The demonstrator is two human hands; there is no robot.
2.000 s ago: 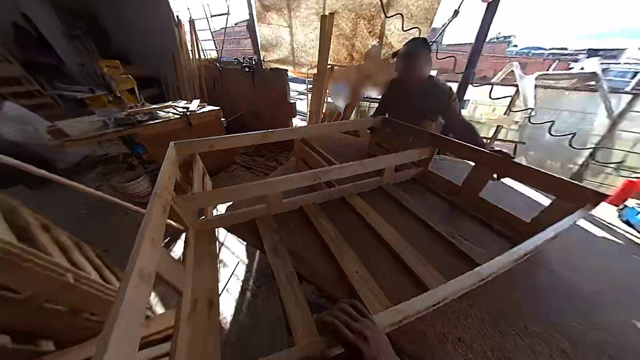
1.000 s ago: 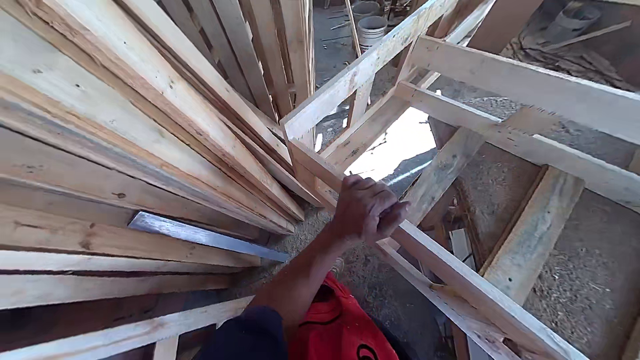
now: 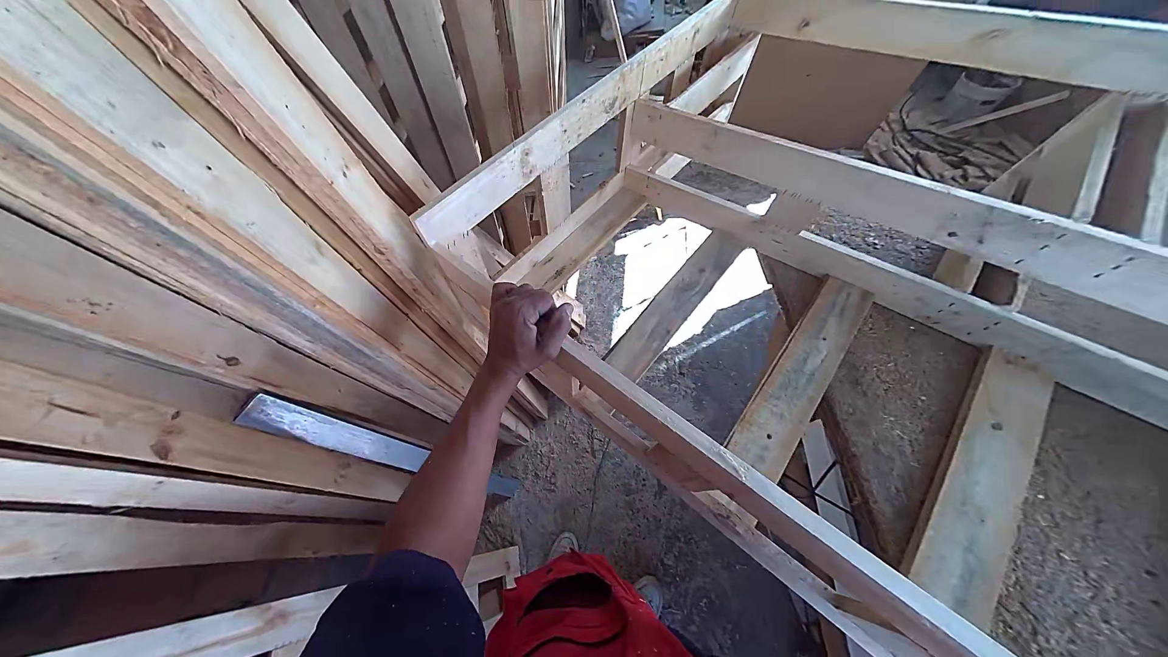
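Observation:
My left hand point(image 3: 527, 328), on a bare forearm below a dark sleeve, is closed over the top edge of the near wooden rail point(image 3: 675, 415), close to the corner of a large frame. The frame is made of pale sawn boards. A side board point(image 3: 584, 119) runs away from that corner. Long parallel rails point(image 3: 876, 178) cross to the right, with wide slats point(image 3: 808, 374) lying below them. Short pencil-like marks show on the rails. My right hand is out of view.
Stacked boards point(image 3: 182, 182) fill the left, close to the frame's corner. A metal bar or level point(image 3: 333, 433) rests among them. Below are my red garment point(image 3: 584, 611) and shoes on the dusty floor point(image 3: 566, 465). A bucket point(image 3: 981, 91) stands beyond the frame.
The view has swung down and left since the oldest frame. The person beyond the frame has gone out of view. My left hand stays closed on the rail since one second ago.

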